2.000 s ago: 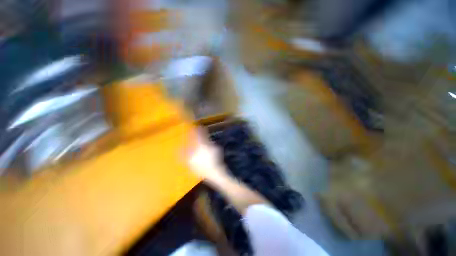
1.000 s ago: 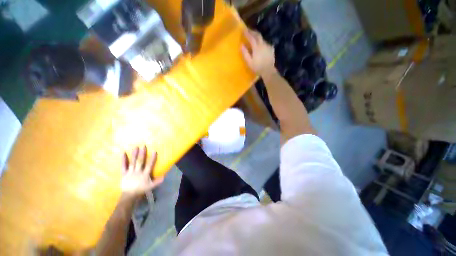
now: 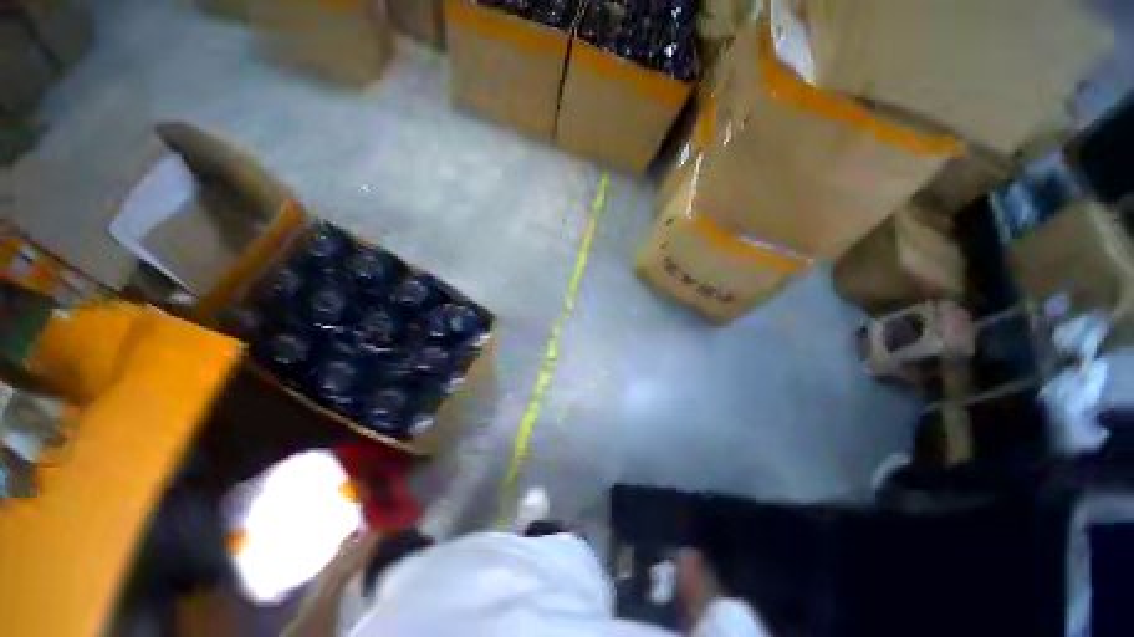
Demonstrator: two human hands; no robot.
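The red stool (image 3: 383,492) with a bright white pad (image 3: 289,533) stands at the lower left, beside the wearer's body. My left hand (image 3: 357,550) is at the pad's right edge, small and blurred, and its fingers cannot be made out. My right hand (image 3: 699,582) is low in the picture, blurred, over a black surface. Whether it holds anything cannot be told. A filled parts carton (image 3: 454,404) with rows of glossy black balls in clear wrap stands left of the middle.
The orange-yellow film-covered bench (image 3: 112,436) is at the left. An open carton (image 3: 230,205) adjoins the filled one. Taped cartons (image 3: 796,162) stand at the top right. A yellow line (image 3: 553,336) crosses the grey floor. A long black surface (image 3: 846,548) lies at the lower right.
The view has swung right, away from the bench to the floor and cartons. Both hands have left the orange film and now show low in the picture.
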